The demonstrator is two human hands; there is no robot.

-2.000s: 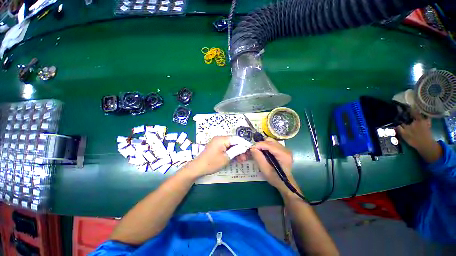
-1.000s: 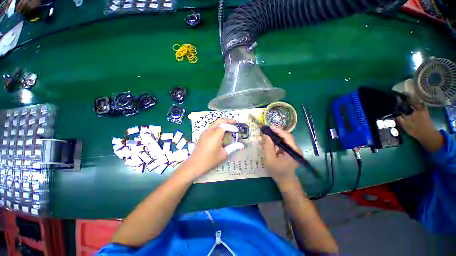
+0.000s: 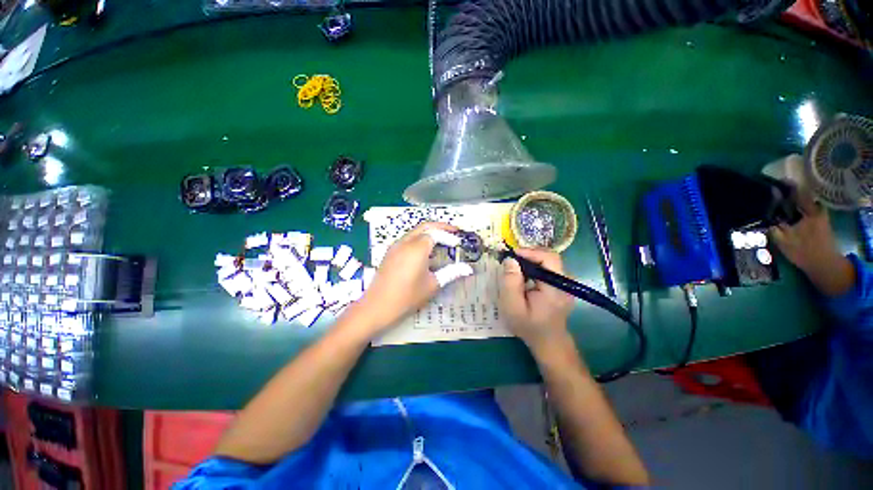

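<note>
My left hand [image 3: 407, 278], with white covers on its fingertips, holds a small dark watch-like unit [image 3: 468, 246] over the cream work sheet [image 3: 440, 325]. My right hand [image 3: 538, 299] holds the black soldering iron [image 3: 536, 272], its tip pointing left close to the unit. Whether the tip touches it is too small to tell. The round yellow-rimmed tip cleaner [image 3: 542, 222] stands just above my right hand. A loose pile of white rectangular batteries [image 3: 292, 282] lies left of the sheet.
The clear fume extractor cone [image 3: 479, 153] hangs above the sheet. Several dark units [image 3: 239, 187] lie at upper left, yellow bands [image 3: 318, 93] farther back. Tweezers [image 3: 603, 247] and a blue soldering station [image 3: 682, 233] are right. Blister trays [image 3: 43, 287] are far left. A neighbour's hand holds a fan [image 3: 842, 163].
My hands have parted slightly from two seconds ago, and the unit now shows between the left fingers. The iron has turned flatter. The yellow bands and a far dark unit have moved left.
</note>
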